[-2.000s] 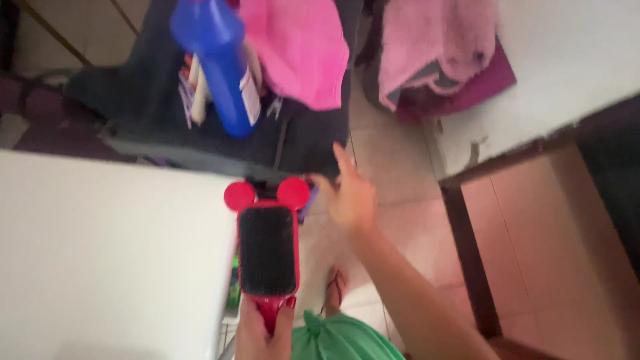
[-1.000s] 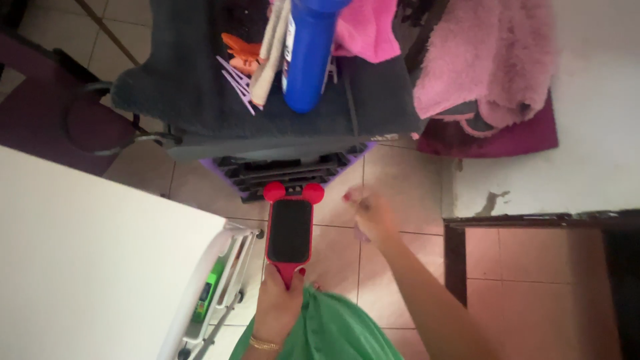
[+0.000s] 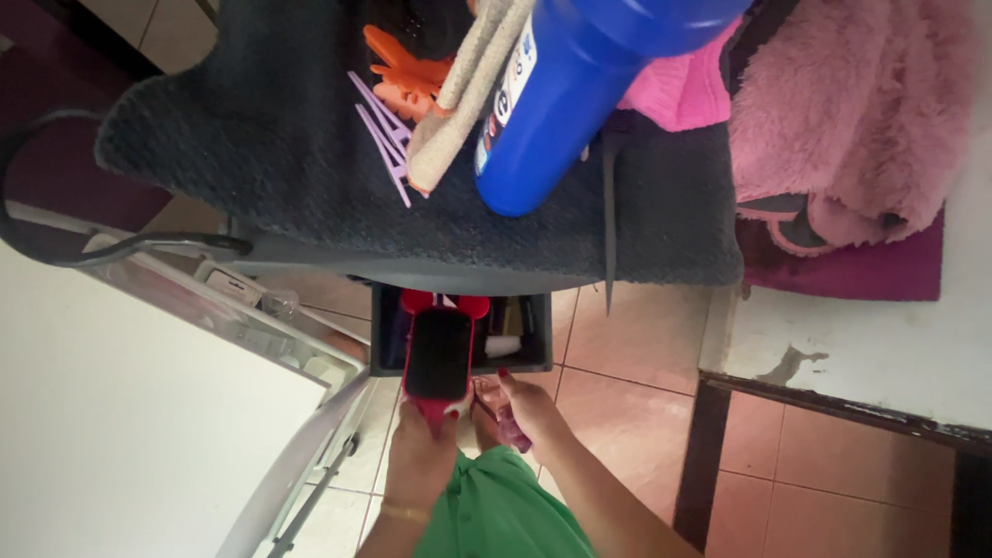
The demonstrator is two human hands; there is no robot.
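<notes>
My left hand (image 3: 425, 449) is closed on the handle of a red hairbrush with two round ears and a dark oval head (image 3: 439, 353). The brush lies over the left part of an open dark drawer or bin (image 3: 536, 364) with several small items inside, among them a white one (image 3: 504, 346). At the bin's front edge is my right hand (image 3: 531, 415), with its thumb pointing up and a purplish item (image 3: 513, 428) in its curled fingers; what that item is, I cannot tell.
A dark towel (image 3: 310, 194) bears a blue bottle (image 3: 542, 116), orange hair claws (image 3: 403, 66), lilac hair clips (image 3: 387, 147) and a beige band (image 3: 465, 101). Pink fluffy cloth (image 3: 845, 116) hangs at right. At left are a white surface (image 3: 139, 387) and a clear drawer (image 3: 256, 318) with containers.
A dark bin now shows open under the brush, where dark slats with a purple edge showed a second ago. My right hand has come nearer to the brush. The view has shifted.
</notes>
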